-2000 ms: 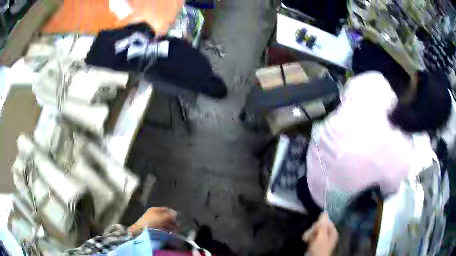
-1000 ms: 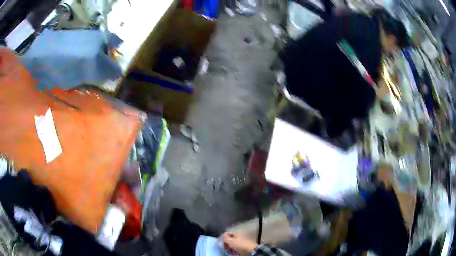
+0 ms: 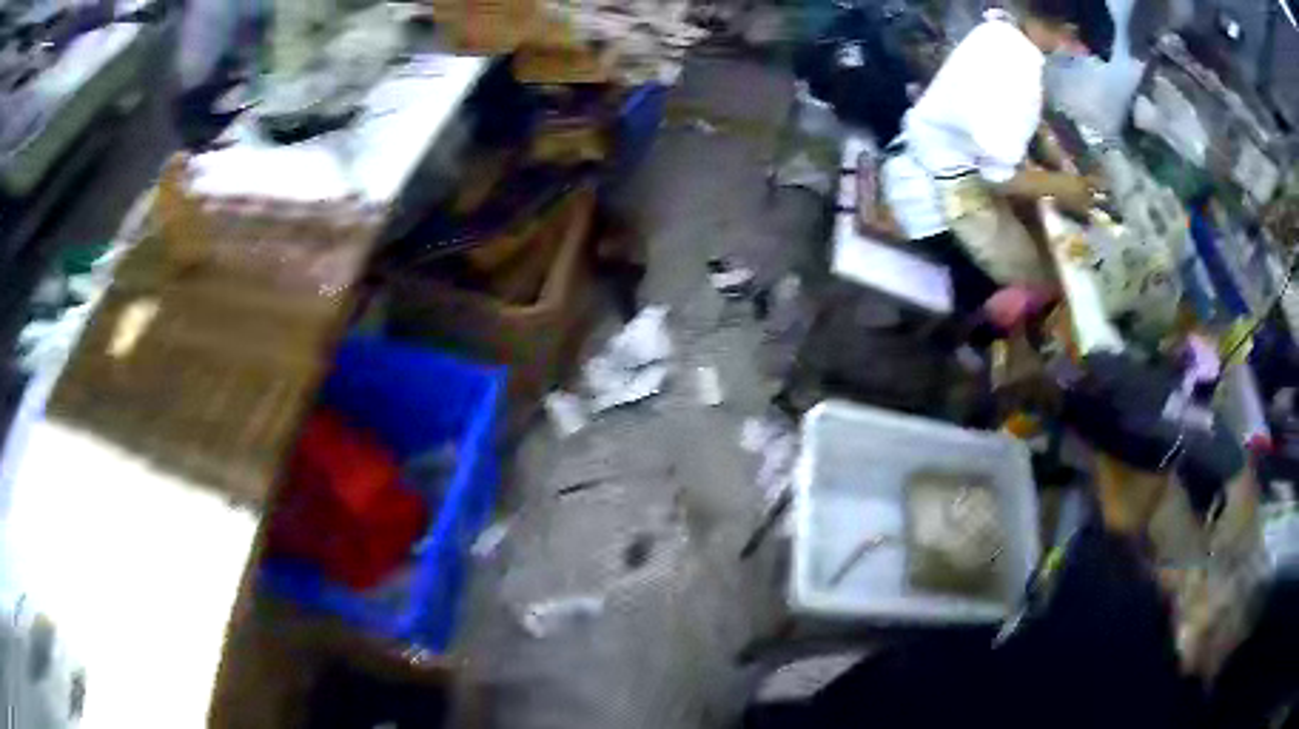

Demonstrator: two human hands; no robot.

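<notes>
Neither of my hands is in the picture. A white plastic tub (image 3: 855,491) lies nearest in front on the right, with a pale brownish item (image 3: 957,527) inside it. A blue plastic crate (image 3: 463,491) stands on the left and holds red cloth (image 3: 346,499). The view is blurred, so small details cannot be told.
A grey floor aisle (image 3: 613,491) with white scraps (image 3: 627,359) runs ahead. A brown-and-white table (image 3: 200,356) lines the left, with cardboard boxes (image 3: 567,257) beyond. A person in a white top (image 3: 980,107) sits at the right. A dark shape fills the lower right.
The view has moved forward along the aisle. The orange table and the white board have left the picture; the blue crate and white tub have come in. The hand seen before is out of view.
</notes>
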